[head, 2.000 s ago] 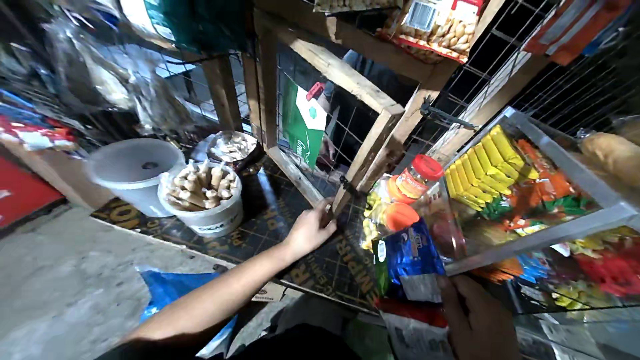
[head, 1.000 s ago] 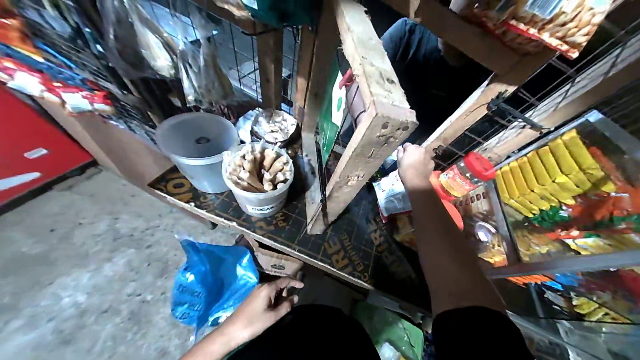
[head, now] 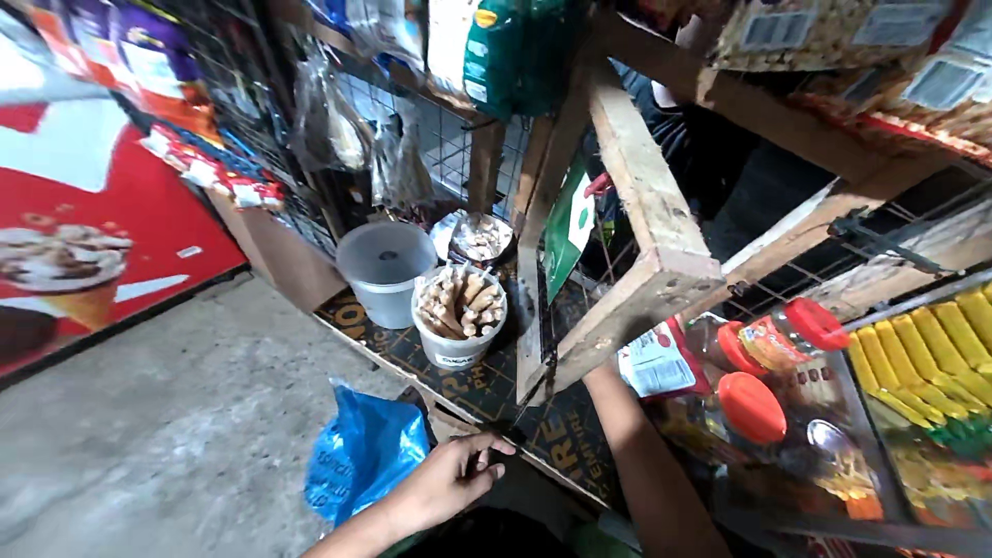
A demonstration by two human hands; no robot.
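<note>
My left hand (head: 457,477) hangs by the counter's front edge, fingers loosely curled and apart, holding nothing. My right forearm (head: 639,457) reaches forward over the counter; its hand is hidden behind the wooden-framed wire-mesh hatch door (head: 620,333), so what it touches cannot be seen. The door stands swung inward over the dark printed plywood counter (head: 570,449). Right of my right wrist is a red and white packet (head: 659,363). Behind the mesh, a person in dark clothing (head: 678,136) is partly visible.
On the counter stand a tub of wrapped brown sticks (head: 459,310), a translucent bucket (head: 387,271) and a smaller container (head: 482,237). Red-lidded jars (head: 790,333) and a display case of yellow packets (head: 922,356) are at right. A blue plastic bag (head: 364,457) hangs below left.
My left hand has left the hatch door's lower corner and dropped to the counter's front. The door has swung inward. My right hand, earlier at a blue packet, has moved forward behind the door's frame.
</note>
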